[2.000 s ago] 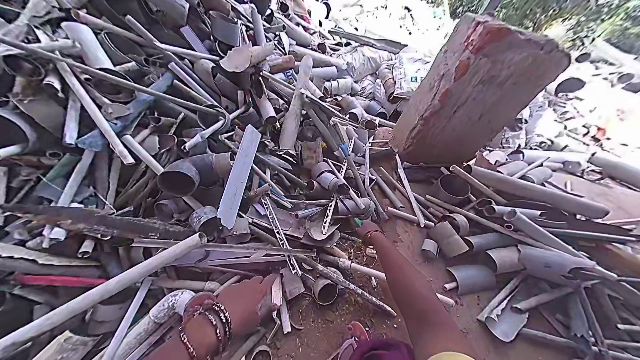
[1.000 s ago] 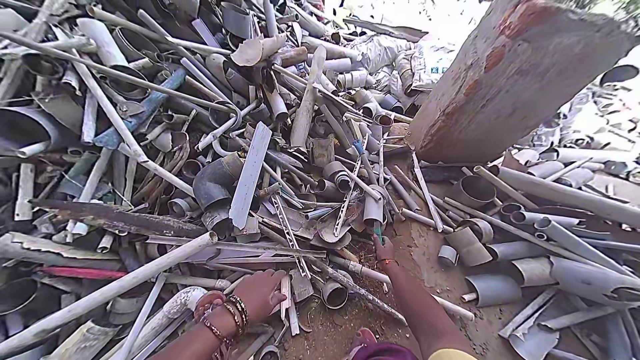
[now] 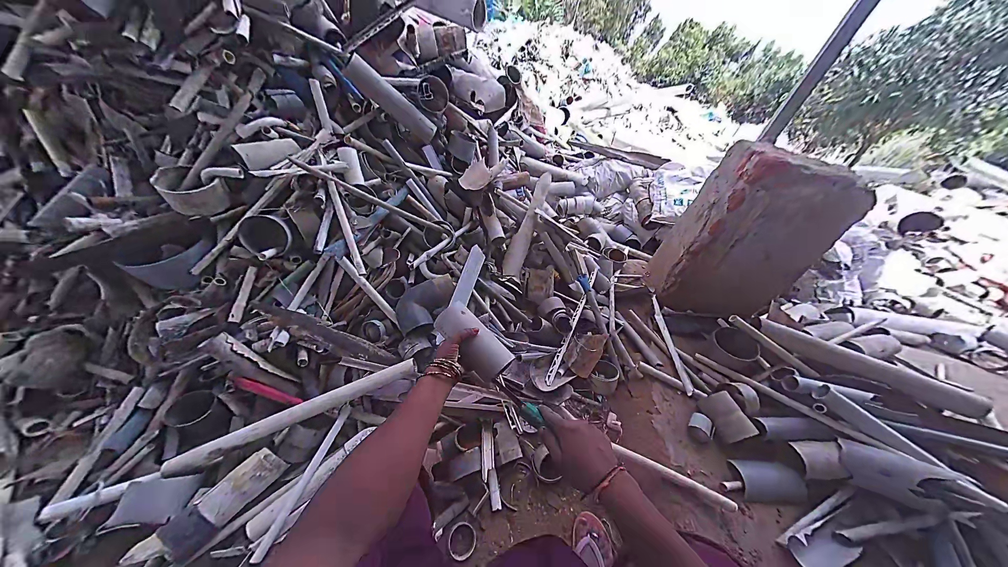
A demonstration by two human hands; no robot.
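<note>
My left hand, with bangles at the wrist, grips a short, wide grey plastic pipe piece in front of me. Just below its lower right end, my right hand is closed around the green handle of a tool. The tool's head points toward the pipe's open end and is too small to make out. Behind the pipe piece a flat pale strip stands out from the heap. Below the hands lie short pipe rings and thin white strips.
A large heap of scrap pipes rises ahead and to the left. A thick brick-and-plaster block leans at the right. Long grey pipes lie on the ground at the right. A long pale pipe slants at the left. My sandalled foot is below.
My left hand has moved up from the low scrap and now holds the wide pipe piece. My right hand has drawn back toward me. The view has tilted up, showing more heap and trees.
</note>
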